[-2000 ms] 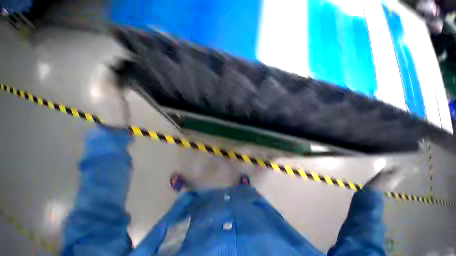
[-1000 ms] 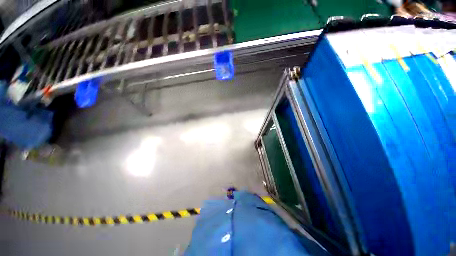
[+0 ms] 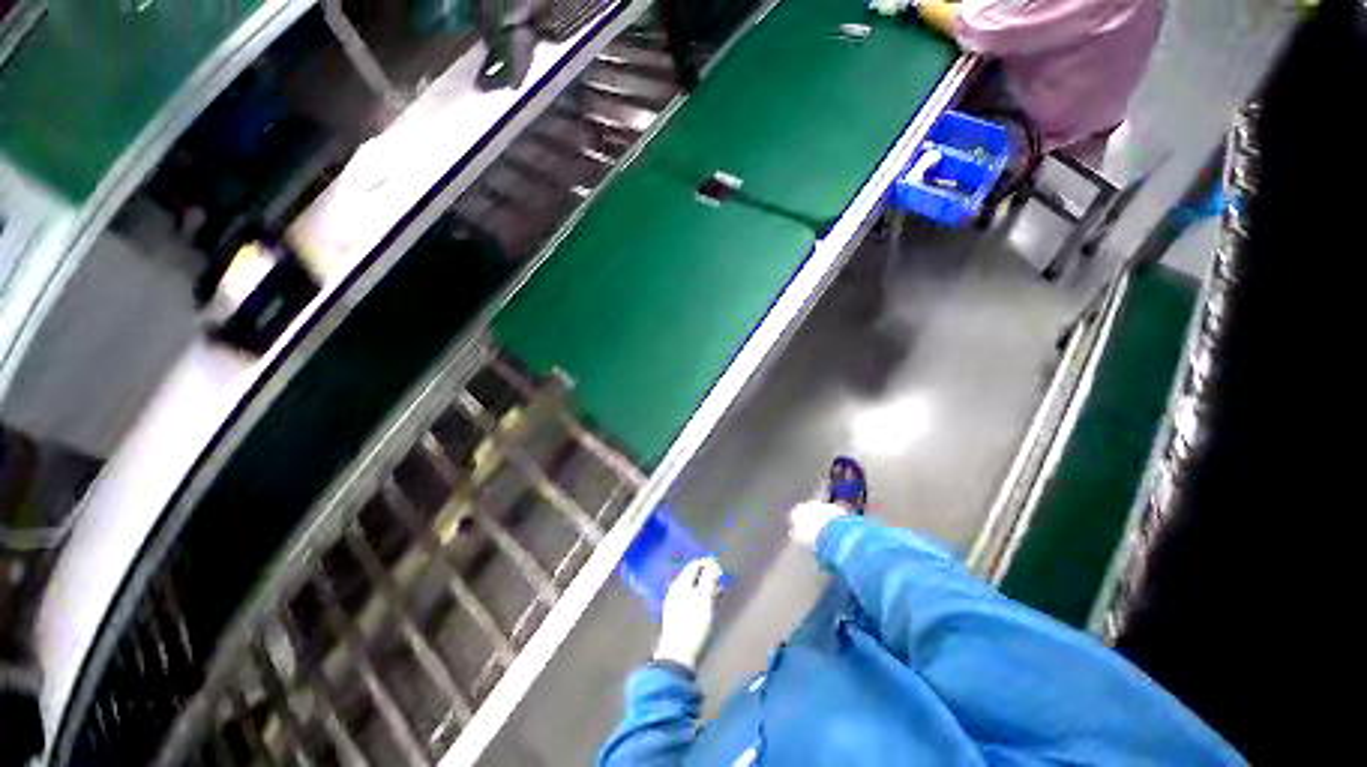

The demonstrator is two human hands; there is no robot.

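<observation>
My left hand (image 3: pixel 688 611), in a white glove, is at the lower middle, in front of a small blue bin (image 3: pixel 660 558) at the line's near edge. Its fingers are loosely bent and nothing shows in them. My right hand (image 3: pixel 813 520), also gloved in white, is small and in front of my body, above the floor. Its fingers are partly hidden and no held thing shows. The green-topped line (image 3: pixel 660 307) runs diagonally ahead, with metal rollers (image 3: pixel 435 525) at its lower left.
The trolley's green lower shelf (image 3: pixel 1109 435) is at the right, beside a large dark shape (image 3: pixel 1274 405) along the right edge. A person in pink (image 3: pixel 1057 60) is at the far end, near a blue bin (image 3: pixel 955 168). A white shelf (image 3: pixel 165 435) with a black device (image 3: pixel 258 292) is left.
The view has swung from the film-covered units to the line. The trolley now shows at the right edge. Both hands, out of view one second ago, now show near my body, off the trolley.
</observation>
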